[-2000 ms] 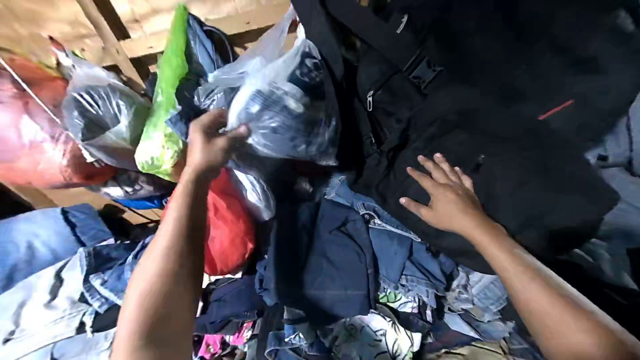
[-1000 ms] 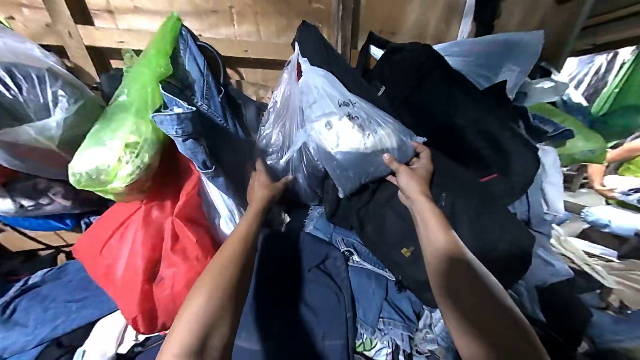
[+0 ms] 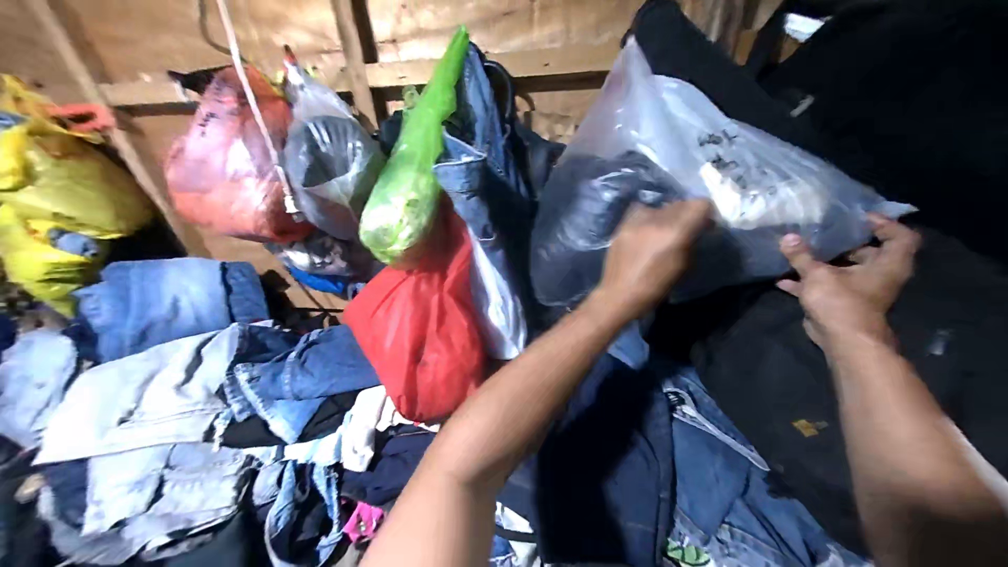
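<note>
A clear plastic bag with handwriting on it and a pale item and dark cloth inside hangs at the upper right. My left hand is against its middle, fingers curled and slightly blurred; whether it pinches the plastic cannot be told. At the bag's lower right corner, my right hand grips the edge between thumb and fingers. Black fabric bags lie behind and below the right hand. Dark blue jeans are under my left forearm, beside lighter denim.
Left of my hands hang a red bag, a green plastic bag, denim, another clear bag and a pinkish-red bag. A yellow bag is far left. Denim piles spread below. Wooden framing runs behind.
My right hand lay on the black fabric two seconds ago; it now holds the clear bag's corner. The bag now spreads out over the black fabric. The view has swung left since one second ago.
</note>
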